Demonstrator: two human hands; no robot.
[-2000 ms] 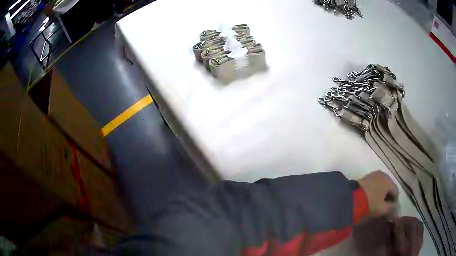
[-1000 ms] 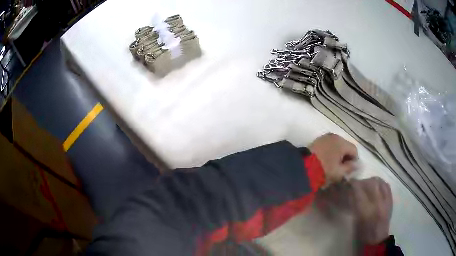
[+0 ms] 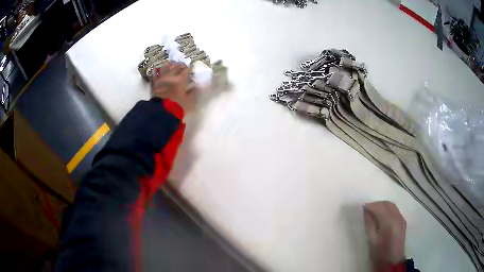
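My left hand (image 3: pixel 174 84) is blurred at the finished bundles (image 3: pixel 154 54), at the table's far left. It is on a beige folded strap bundle with a white band (image 3: pixel 211 75), also blurred, at the near right end of the row; its fingertips are unclear. My right hand (image 3: pixel 386 227) is low at the right, over the table, fingers curled, with nothing visible in it. Long beige webbing straps (image 3: pixel 390 141) lie to the right, their silver snap hooks (image 3: pixel 297 85) clustered at the far end.
The white table (image 3: pixel 255 175) has its near edge along the lower left. A crumpled clear plastic bag (image 3: pixel 451 138) lies beside the straps at right. Another heap of hooks (image 3: pixel 294 2) is cut off at the top. Brown cardboard boxes (image 3: pixel 34 164) stand on the floor at left.
My left hand has moved from beside my right hand to the finished bundles, and a blurred banded bundle now shows there. My right hand has moved slightly down, apart from the left.
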